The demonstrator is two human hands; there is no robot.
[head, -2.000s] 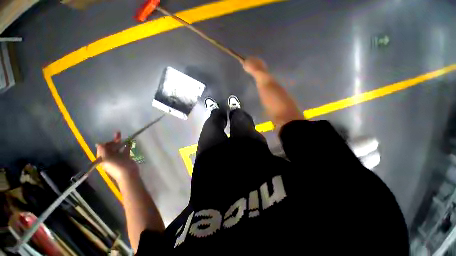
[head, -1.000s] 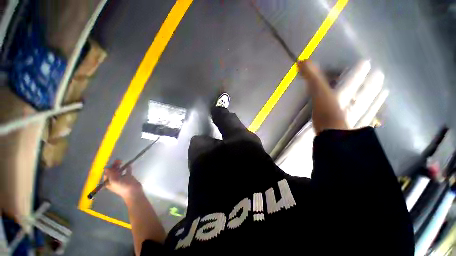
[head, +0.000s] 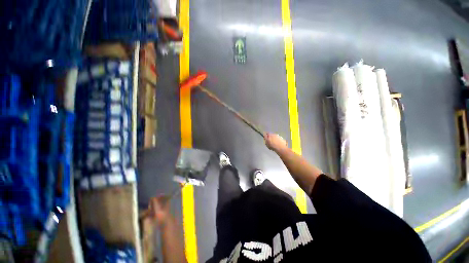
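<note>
The broom's red-orange head [head: 194, 81] is on the floor across the left yellow line, ahead of my shoes. My right hand [head: 276, 142] grips the end of its thin tan handle [head: 232, 110]. The square silver-grey dustpan [head: 193, 165] is low over the same yellow line, left of my shoes. My left hand [head: 158, 209] is blurred and closed around the dustpan's thin handle [head: 176, 193]. The broom head and the dustpan are well apart. Any sweepings in the pan are too small to tell.
Racks with blue goods [head: 103, 120] and brown boxes [head: 149, 105] stand close on the left. Thick white wrapped rolls [head: 367, 128] lie on a pallet [head: 330, 133] at the right. A green floor sign [head: 239, 50] lies ahead between two yellow lines [head: 291, 77].
The view has turned and moved along the aisle. The broom head, out of view a second ago, now shows ahead. The rolls and racks show more fully. Both hands keep their holds.
</note>
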